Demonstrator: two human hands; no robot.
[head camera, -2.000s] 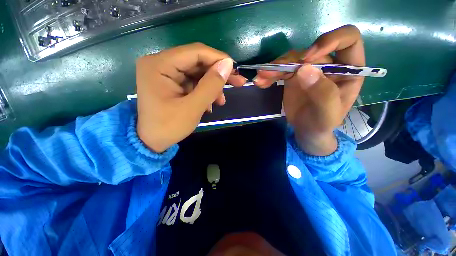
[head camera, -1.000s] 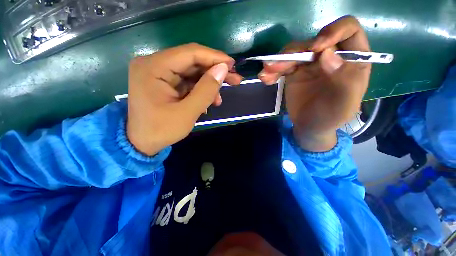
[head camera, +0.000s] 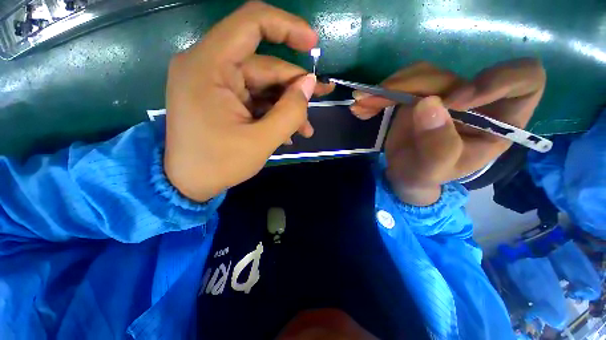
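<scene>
My left hand (head camera: 232, 106) pinches a small component (head camera: 315, 60) between thumb and fingers; its whitish square end sticks up near the index fingertip. My right hand (head camera: 445, 119) holds silver tweezers (head camera: 399, 97) like a pen, tip pointing left. The tweezer tip is close beside the component and a tiny dark bit shows there; whether they touch I cannot tell. A dark adhesive sheet (head camera: 345, 130) with a white border lies under both hands at the bench's near edge, its middle partly hidden by my left hand.
A clear blister tray (head camera: 100, 23) with small dark, shiny parts is cut off at the upper left of the green bench (head camera: 100, 86). Part of a wheel (head camera: 482, 174) and a person's blue sleeve (head camera: 578, 179) are beyond the bench edge at the right.
My left index finger has lifted off the thumb, and the component's whitish end now shows. The tweezers have tilted, their rear end lower at the right. The tray sits further out of view.
</scene>
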